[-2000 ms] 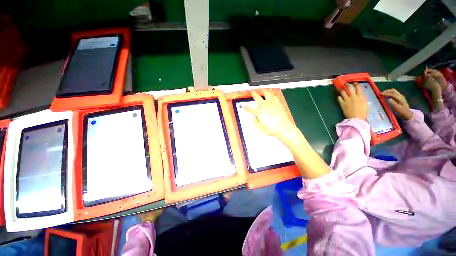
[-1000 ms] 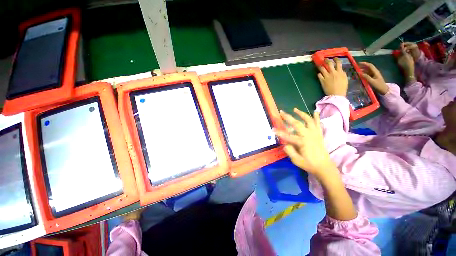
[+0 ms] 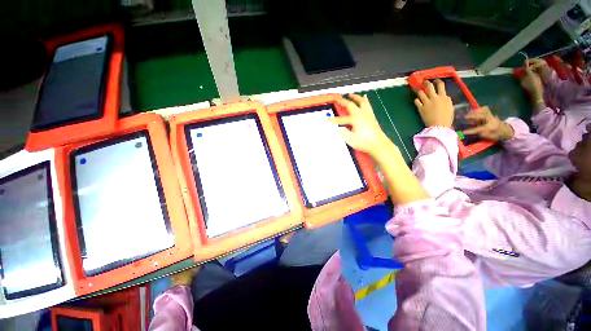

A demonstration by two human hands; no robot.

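Note:
Three tablets with plain white screens lie side by side in orange foam trays: the left tablet, the middle tablet and the right tablet. Small dots show near their corners. My right hand is over the upper right part of the right tablet, fingers spread, holding nothing; whether a fingertip touches the glass I cannot tell. My left hand is low, below the bench edge, mostly hidden and dark. A greyish tablet lies in a white foam tray at the left.
Another tablet in an orange tray lies behind the row. A dark slab lies on the grey shelf. A metal post stands behind the row. At right, a person in pink works on an orange-trayed tablet. Orange trays sit below the bench.
My right hand has gone from the right tablet's upper part to its lower right corner, then back up. The view has shifted. The neighbour's hand has moved over their screen.

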